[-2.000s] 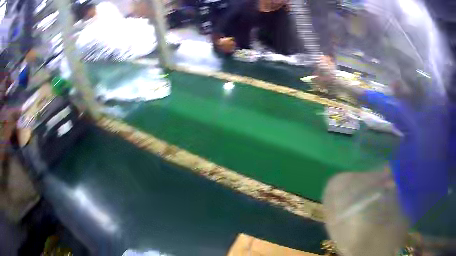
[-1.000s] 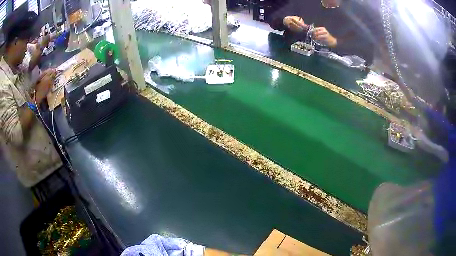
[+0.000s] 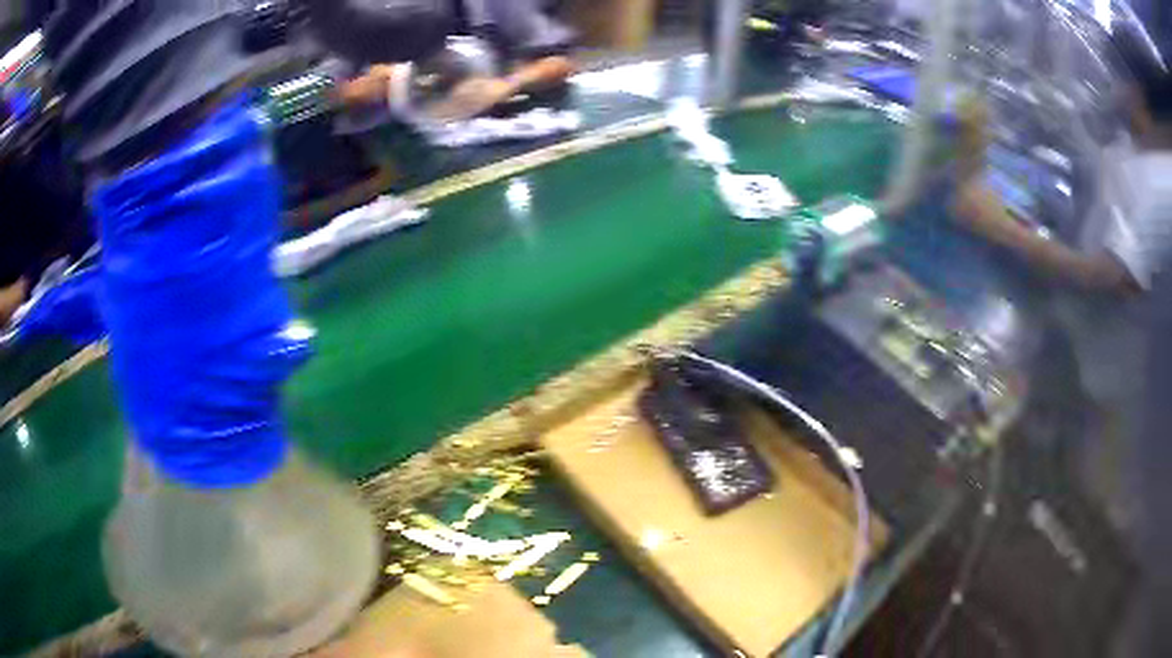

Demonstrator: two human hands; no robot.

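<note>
Neither of my hands is in view. Nearest in front of me, gold-coloured strips [image 3: 482,533] lie loosely piled beside a flat cardboard pad [image 3: 450,626], which the bottom edge cuts off. A shallow cardboard tray [image 3: 771,566] stands to their right and holds a dark, speckled block [image 3: 704,444]. A cloudy extraction hood [image 3: 240,553] with a blue-wrapped neck [image 3: 199,302] hangs at the left. The picture is blurred.
A green conveyor belt [image 3: 443,341] runs behind a worn rail [image 3: 566,399]. A white unit [image 3: 756,194] lies on it. A black machine [image 3: 861,347] stands right of the tray, with a pale curved tube [image 3: 823,444] in front. People's arms and hands show across the belt and at right.
The view has swung to the right. The hood now shows at the left, and the strips, cardboard tray and dark block have come into view. The bin and blue-white cloth have left the picture.
</note>
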